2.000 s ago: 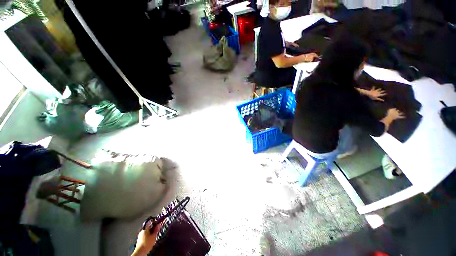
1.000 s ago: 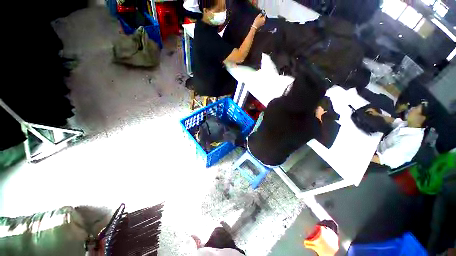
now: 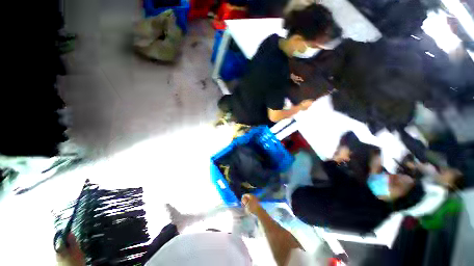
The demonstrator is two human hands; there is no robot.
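Note:
My left hand [image 3: 70, 250], blurred at the bottom left, is closed around the hooks of a thick stack of black hangers [image 3: 117, 223], whose thin shoulders spread to the right. A bare forearm rises from the bottom edge, apparently mine, with my right hand [image 3: 250, 201] over the near rim of a blue plastic bin [image 3: 224, 189]. The blur hides whether its fingers hold anything or touch the bin. Dark cloth pieces [image 3: 249, 166] lie in the bin.
A masked worker in black [image 3: 260, 83] is at a white table [image 3: 317, 130] beyond the bin. Another masked person [image 3: 338, 205] leans at the right. Dark garments [image 3: 379, 78] cover the table. A sack [image 3: 160, 39] slumps on the floor. A rounded pale shape [image 3: 200, 252] fills the bottom centre.
The bin and table appear closer. The hangers now show more fully at the lower left. The forearm has come into view beside the bin. The nearer seated worker has turned, showing a mask.

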